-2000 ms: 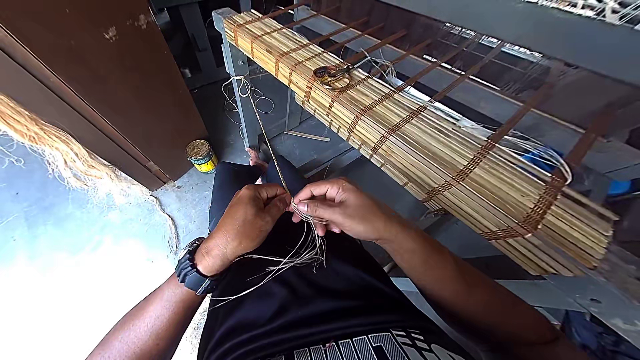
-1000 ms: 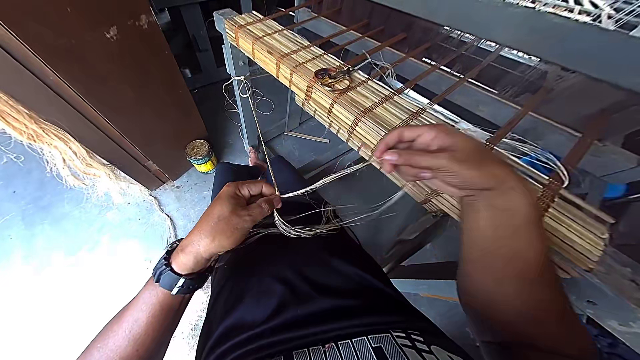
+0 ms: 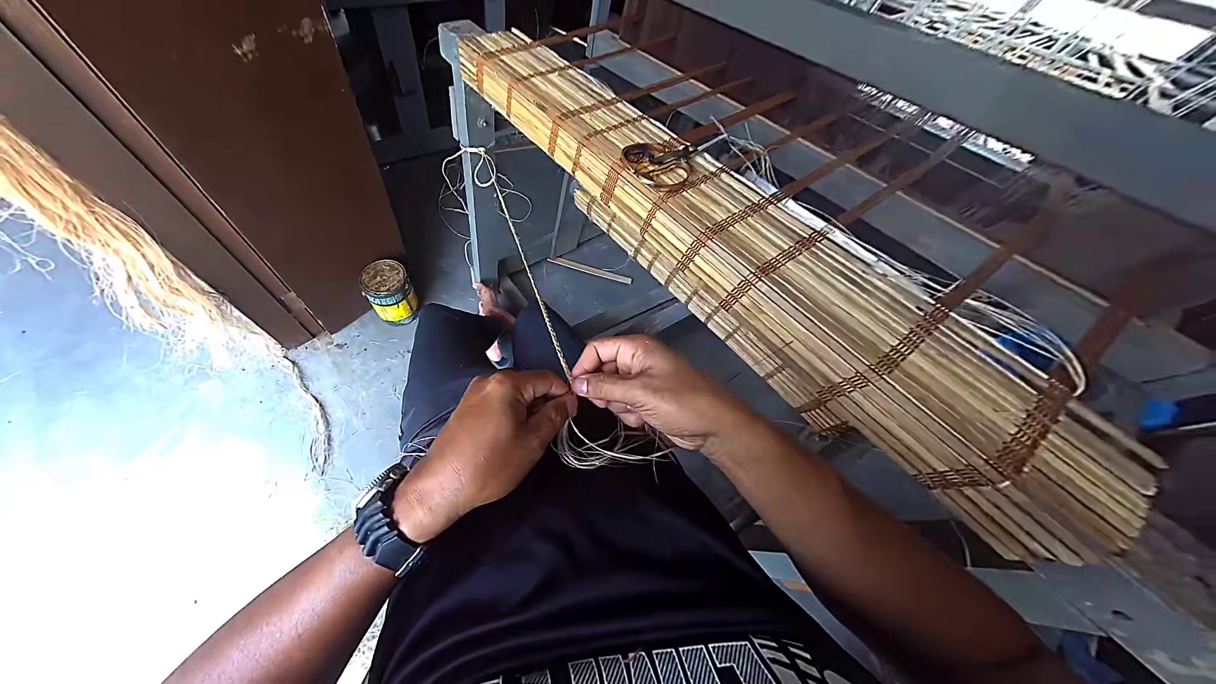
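A thin braided fibre cord (image 3: 534, 281) runs taut from a knot round the grey post of the loom frame down to my two hands. My left hand (image 3: 503, 427), with a black watch on the wrist, pinches the cord's lower end between thumb and fingers. My right hand (image 3: 651, 389) meets it there, its thumb and forefinger gripping the strands at the same spot. Loose fibre strands (image 3: 603, 448) hang in loops below the fingers, over my dark shirt. Exactly which strands each hand holds is hidden.
Woven slats (image 3: 788, 266) with brown warp bands cover the loom's beam at right, with scissors (image 3: 660, 163) lying on them. An open tin can (image 3: 388, 290) stands on the floor beside a brown cabinet (image 3: 218, 142). Pale loose fibres (image 3: 123, 247) hang at left.
My right hand, out to the right with strands stretched from it a second ago, is back against my left hand. The strands now hang in loops below.
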